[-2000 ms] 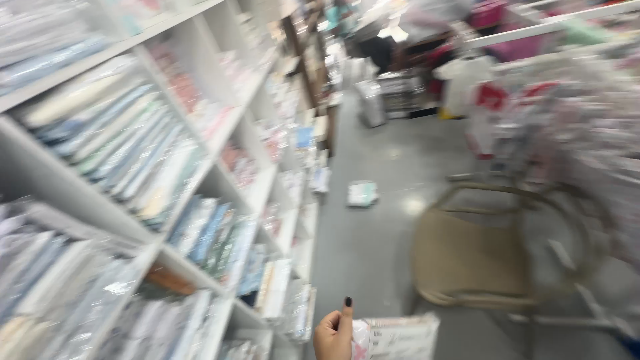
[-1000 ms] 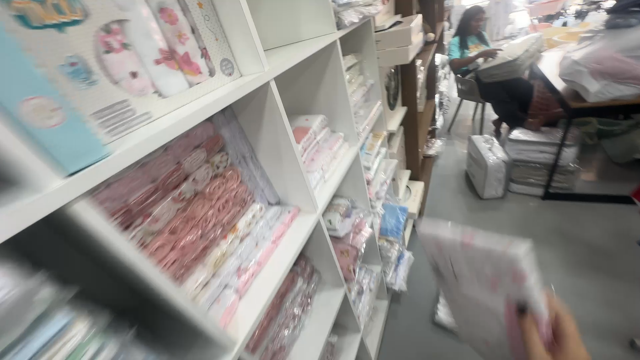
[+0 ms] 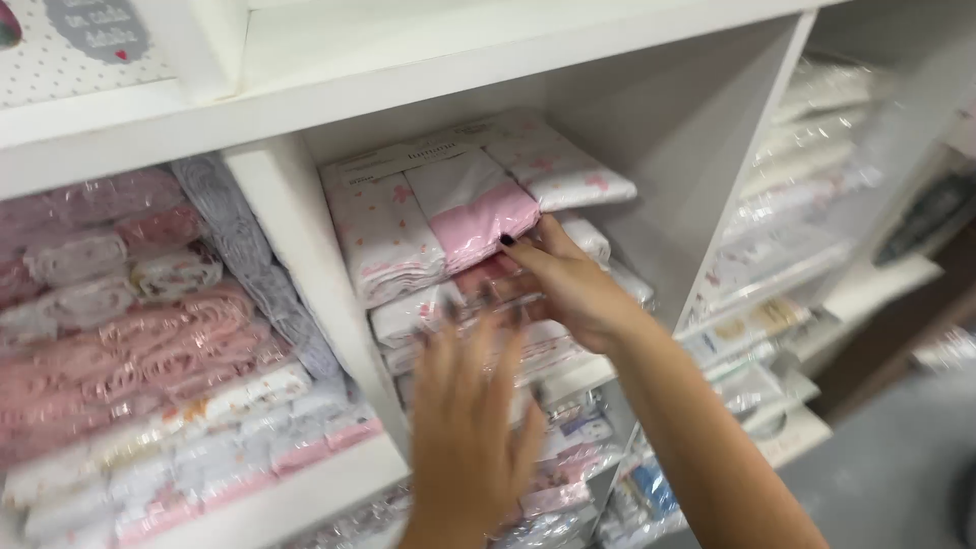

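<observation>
A plastic-wrapped pack of folded white and pink printed cloths point(image 3: 473, 206) lies on top of a stack of similar packs point(image 3: 412, 316) in a white shelf compartment. My right hand point(image 3: 572, 290) is at the front right corner of the top pack, thumb on its pink edge and fingers lower, by the packs beneath. Whether it grips the pack cannot be told. My left hand point(image 3: 473, 419), blurred, is raised in front of the lower packs with its fingers spread and nothing in it.
White shelf dividers point(image 3: 335, 305) stand on both sides of the compartment. Wrapped pink and white textiles point(image 3: 152, 351) fill the compartment at left. More wrapped packs point(image 3: 801, 160) are stacked at right. Grey floor point(image 3: 900, 457) shows at lower right.
The view has swung from the aisle to close in on the shelf. A hand held a pink and white pack over the aisle before; now both hands are at the shelf stack.
</observation>
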